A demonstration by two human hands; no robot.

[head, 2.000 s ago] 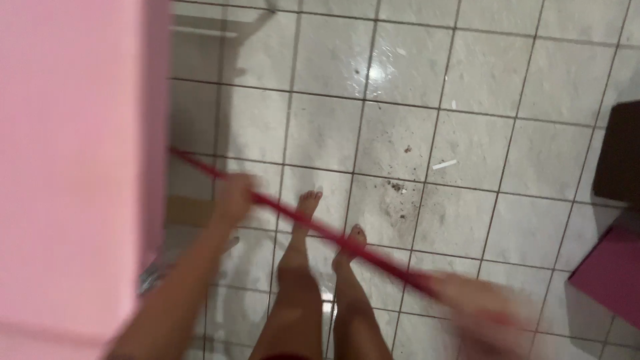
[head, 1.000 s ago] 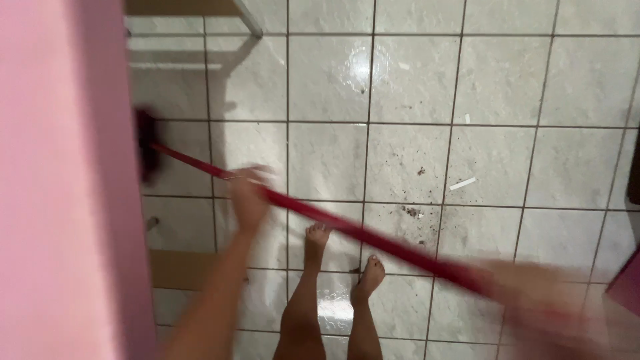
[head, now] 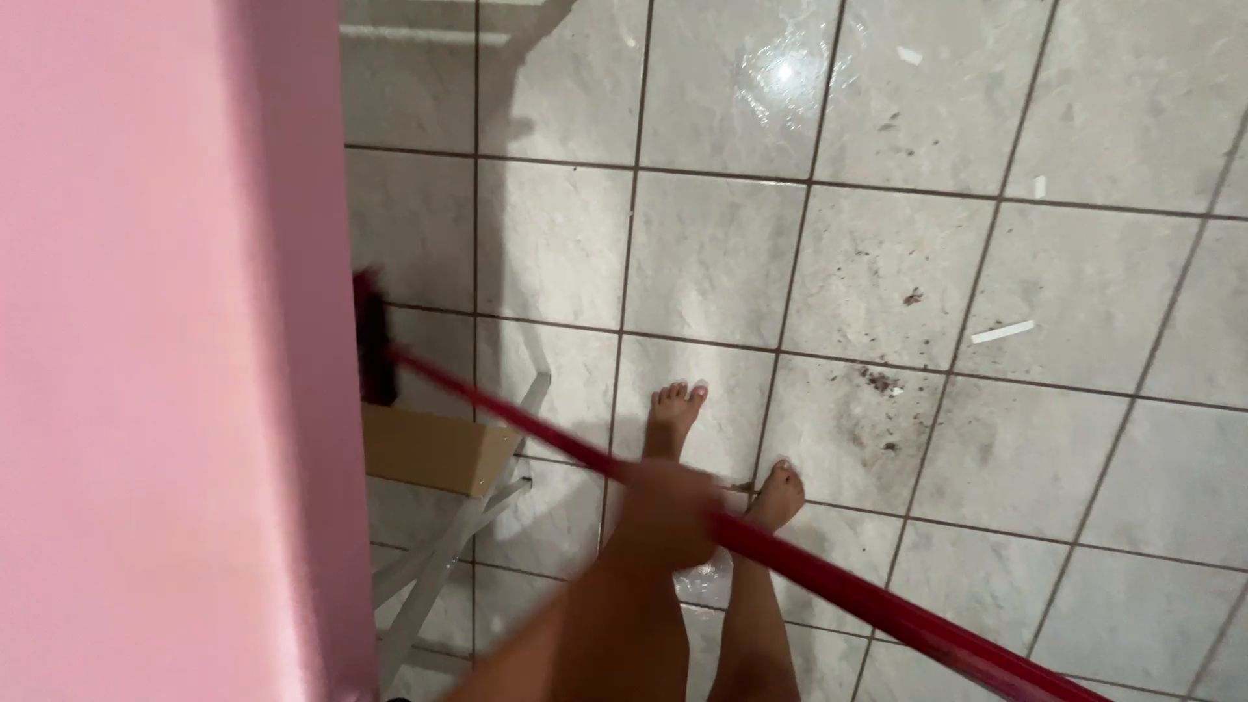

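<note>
My left hand (head: 668, 515) is closed around a red broom handle (head: 877, 609), which runs from the lower right up to the left. At the handle's far end the dark red broom head (head: 375, 341) rests low beside the pink surface and is partly hidden by it. My right hand is out of the frame. Dark crumbs of dirt (head: 882, 380) lie scattered on the tiled floor to the right of my bare feet. A thin white strip (head: 1002, 332) lies just right of the dirt.
A large pink surface (head: 166, 351) fills the left side, close to the camera. Below the broom head are a tan board (head: 439, 450) and pale metal legs (head: 429, 575). My bare feet (head: 777, 495) stand on the tiles. Small white scraps (head: 910, 56) lie toward the upper right.
My right hand, blurred on the handle in the earlier frames, has left the view. My left hand is now lower and nearer my feet. The dark and purple objects at the right edge are out of view.
</note>
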